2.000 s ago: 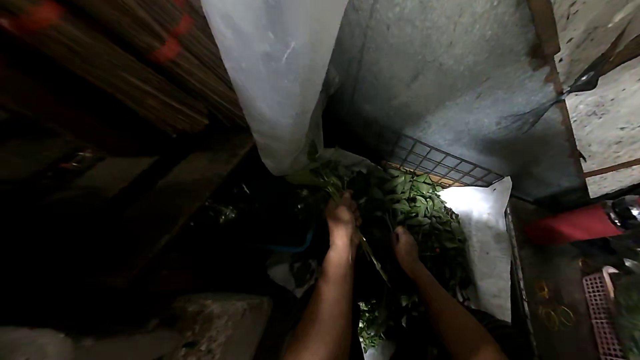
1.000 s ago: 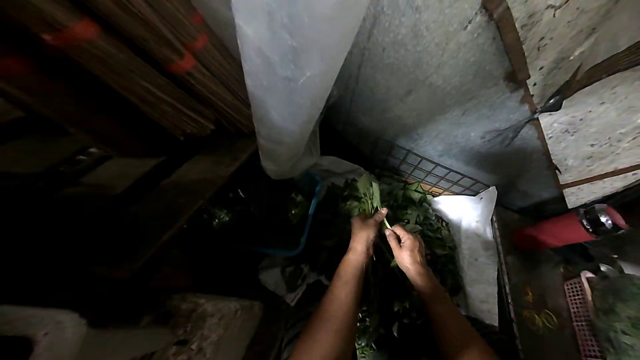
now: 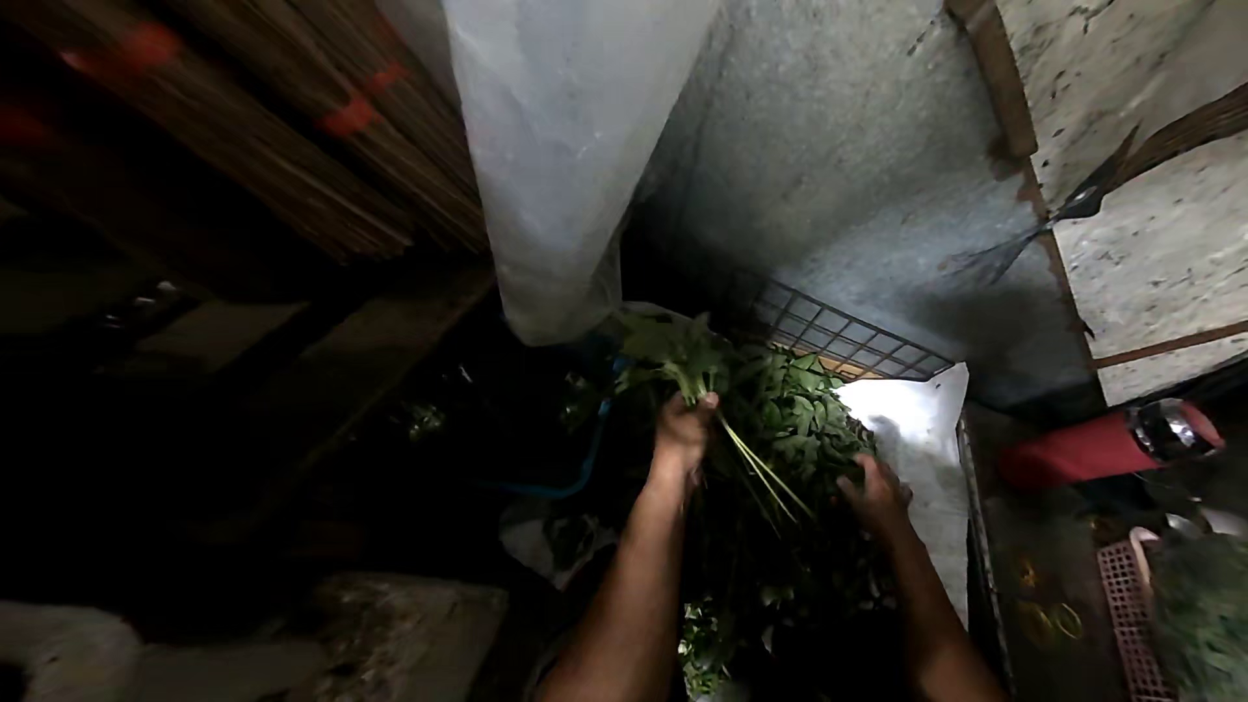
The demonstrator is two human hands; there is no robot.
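Note:
My left hand [image 3: 684, 429] is closed around a bunch of leafy green stems [image 3: 682, 361]; the leaves fan out above the fist and thin pale stems trail down to the right. Over the right side of a pile of leafy greens [image 3: 804, 405] is my right hand [image 3: 877, 492], its fingers apart and at the leaves' edge; I see nothing held in it. The pile lies in front of a wire grid [image 3: 848, 336] and beside a white sheet [image 3: 926, 468]. Its lower part is in deep shadow.
A whitish plastic sheet [image 3: 575, 146] hangs ahead of my left hand. The rim of a blue container [image 3: 588, 463] shows left of it. At right are a red cylinder with a shiny band [image 3: 1092, 453] and a pink plastic basket [image 3: 1126, 604]. Bundled sticks [image 3: 263, 127] lie upper left.
My hands were together at the stems one second ago; now they are apart, the right one over by the pile's right edge. The left still holds the stems.

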